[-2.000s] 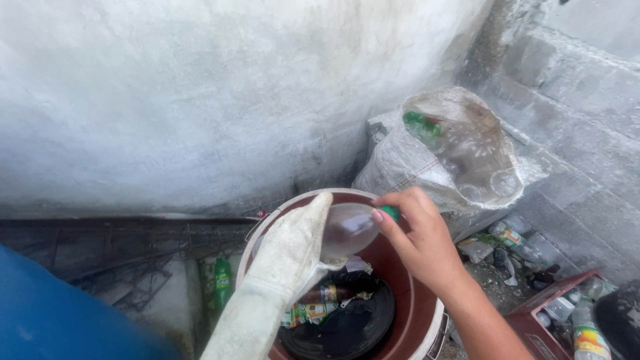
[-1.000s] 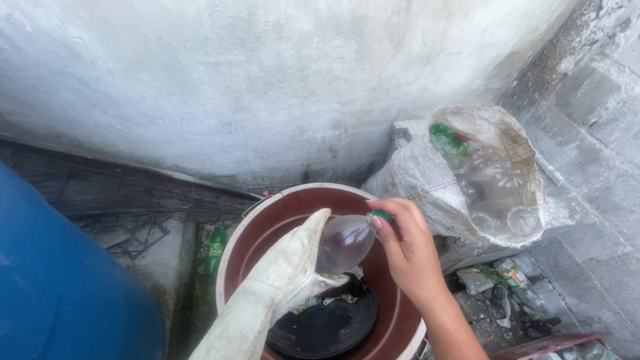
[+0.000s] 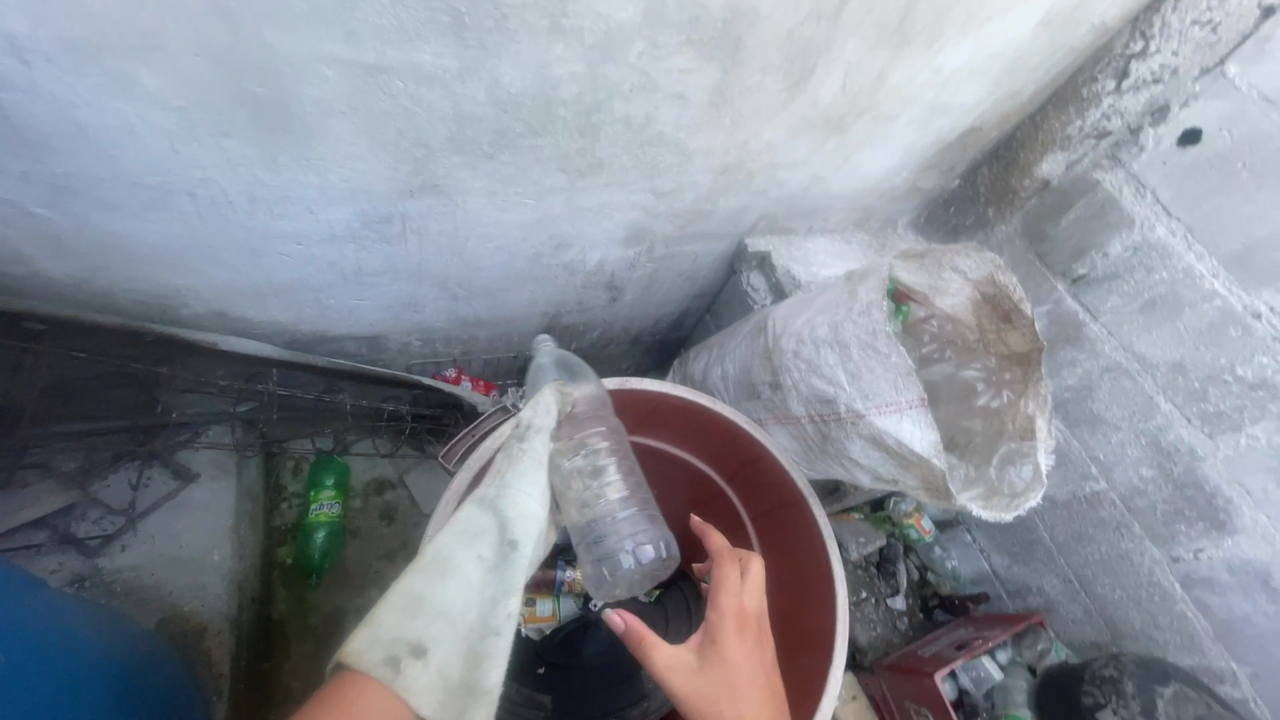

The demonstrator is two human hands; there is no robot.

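Observation:
My left hand, in a long whitish glove, holds a clear plastic bottle around its upper part, over a reddish-brown bucket. The bottle has no cap on its neck, which points up and left. Just right of the bottle's base, my bare right hand has its thumb and fingers apart; a bit of green shows behind the fingers, too hidden to name. Inside the bucket lie a round black object and labelled packaging, partly covered by my hands and the bottle.
A white woven sack with clear and green bottles leans right of the bucket by the wall. A green bottle lies on the ground at left, near a blue container. At lower right stands a red crate with bottles, beside scattered litter.
The bottle has turned in my gloved hand, its neck now away from my right hand. My right hand was at the green cap and has moved off the neck, with its fingers spread.

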